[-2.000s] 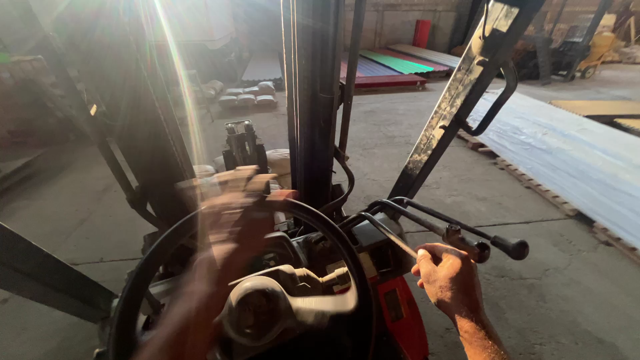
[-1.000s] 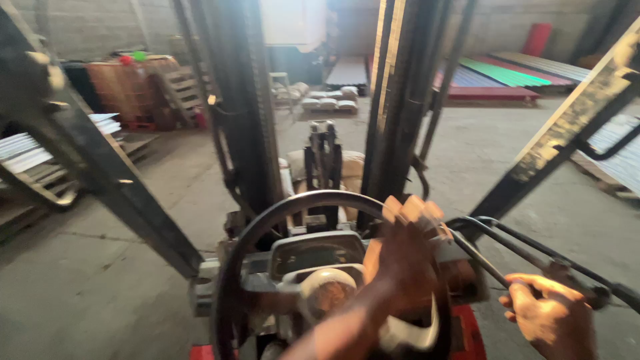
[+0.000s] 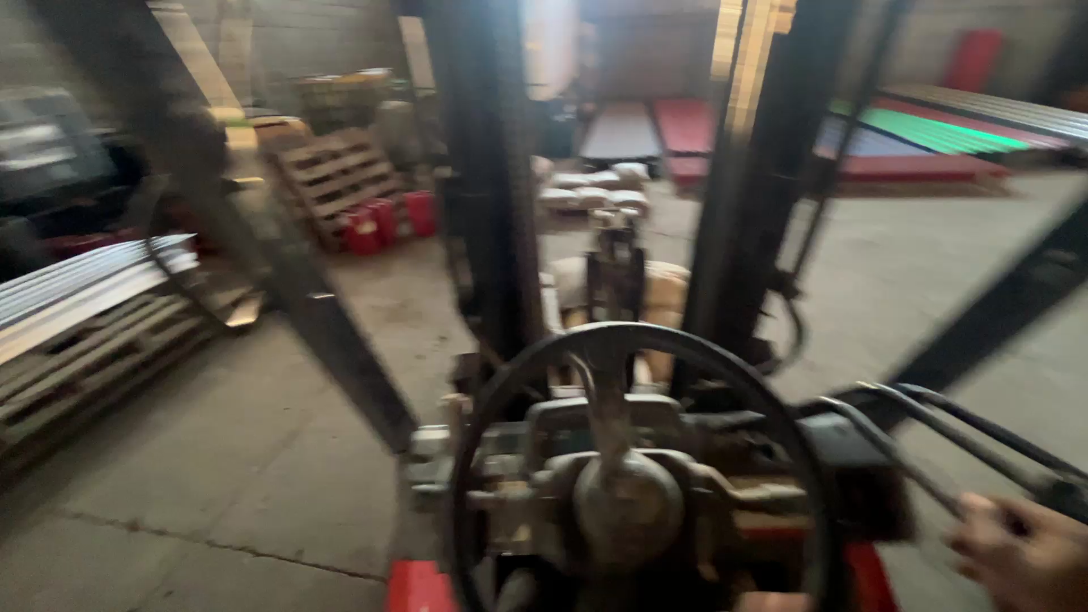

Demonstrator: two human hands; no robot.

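The black steering wheel (image 3: 633, 327) of a forklift is in the lower middle, with a round hub (image 3: 629, 506) and a spoke pointing up. At the lower right edge, my right hand (image 3: 1020, 544) is closed around the end of a control lever (image 3: 901, 463); two more levers lie beside it. Only a sliver of skin, apparently my left hand (image 3: 772, 602), shows at the bottom edge near the lower right of the wheel; its grip is hidden. Beyond the wheel, pale sacks (image 3: 667, 293) show between the dark mast uprights (image 3: 493, 195). The picture is blurred.
Metal sheets (image 3: 93, 276) lie on a wooden pallet (image 3: 102, 365) at left. A leaning pallet (image 3: 340, 174) and red containers (image 3: 361, 229) are farther back. More sacks (image 3: 595, 187) lie ahead on the floor. Coloured corrugated sheets (image 3: 943, 127) are at the back right.
The view has swung left. My left hand has gone from the wheel's upper right down to the bottom edge. My right hand stays at the lever.
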